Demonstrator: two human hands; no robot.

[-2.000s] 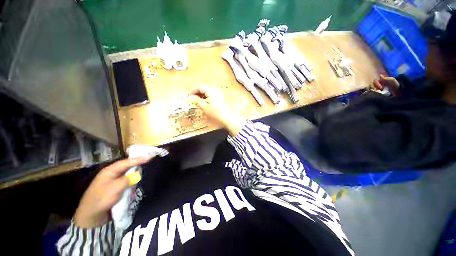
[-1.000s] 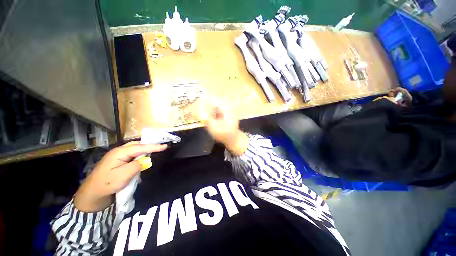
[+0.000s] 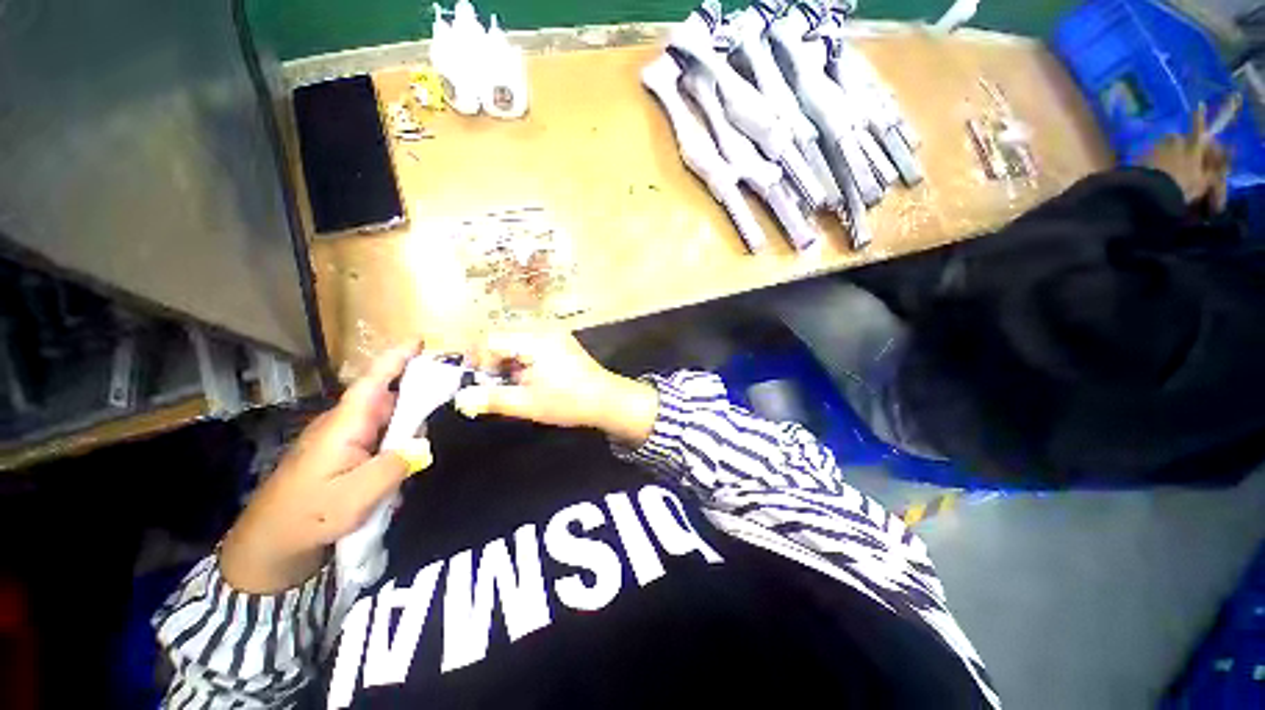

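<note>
My left hand (image 3: 326, 479) is closed around a pale grey moulded limb (image 3: 416, 402), held over my lap at the bench's front edge. A yellow cap covers one fingertip. My right hand (image 3: 555, 386) is at the limb's darker upper end, thumb and fingers pinched together there. Whether a small part is between them is too small to tell. Thin small pins (image 3: 520, 264) lie scattered on the bench just beyond my hands. A group of finished-looking grey limbs (image 3: 777, 132) lies side by side further right.
A grey metal oven (image 3: 139, 153) with limbs low inside stands at left. A black phone (image 3: 350, 156), white bottles (image 3: 479, 63) and yellow finger cots (image 3: 420, 100) lie at the back left. Small parts (image 3: 1004, 146) and a blue crate (image 3: 1145, 83) are at right. A person (image 3: 1068, 333) sits at right.
My right hand has moved from the pins on the bench back to the end of the limb in my left hand. The neighbour's hand has moved up towards the blue crate.
</note>
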